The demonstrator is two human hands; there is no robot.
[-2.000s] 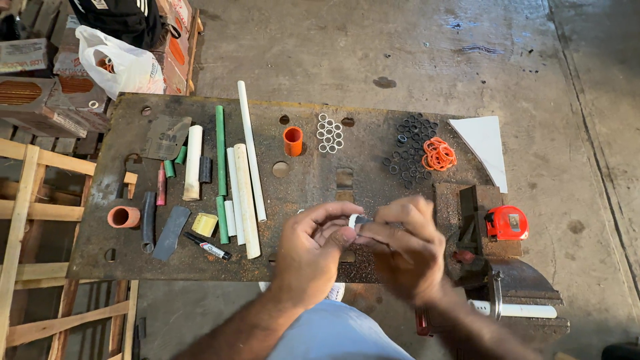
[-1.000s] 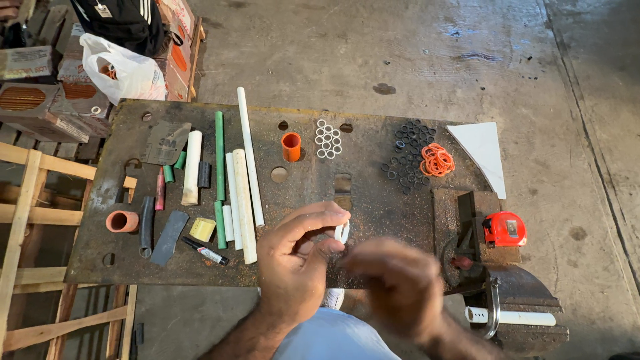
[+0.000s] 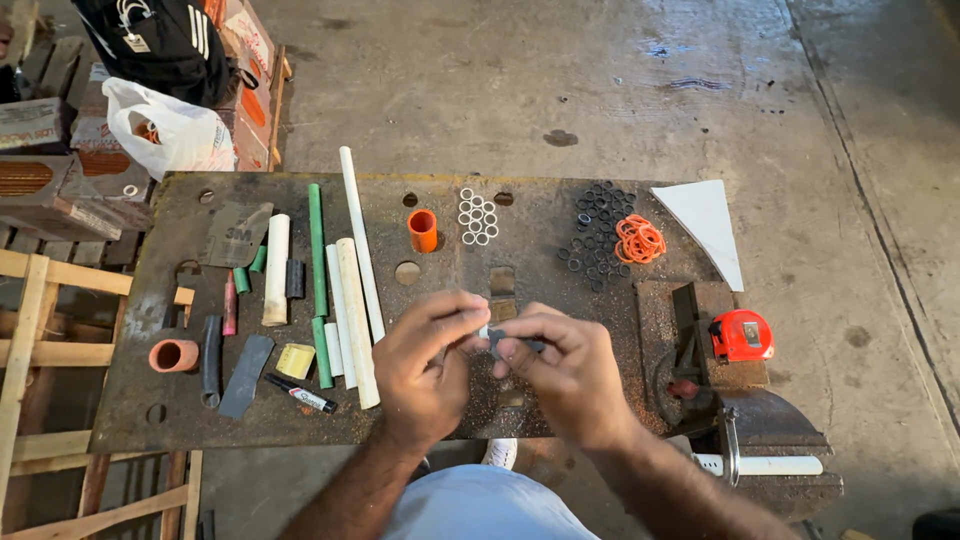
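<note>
My left hand (image 3: pixel 427 360) pinches a small white plastic ring (image 3: pixel 484 331) between thumb and fingertips above the front of the steel workbench. Touching the ring from the right, my right hand (image 3: pixel 559 364) holds a piece of dark grey sandpaper (image 3: pixel 496 341), mostly hidden by the fingers. Beyond the hands lie a group of white rings (image 3: pixel 478 216), a pile of black rings (image 3: pixel 600 225) and a heap of orange rings (image 3: pixel 640 239). An orange pipe piece (image 3: pixel 422 230) stands upright left of the white rings.
Green pipes (image 3: pixel 318 251), white pipes (image 3: pixel 360 240), a black marker (image 3: pixel 301 394), a yellow block (image 3: pixel 295 361) and a grey abrasive strip (image 3: pixel 246 377) lie left. A bench vise (image 3: pixel 772 427) clamps a white pipe (image 3: pixel 784 466) at right, near a red tape measure (image 3: pixel 741 335). Reddish shavings dust the bench.
My right hand, blurred and apart from the ring one second ago, is now against it with the sandpaper. My left hand still holds the ring.
</note>
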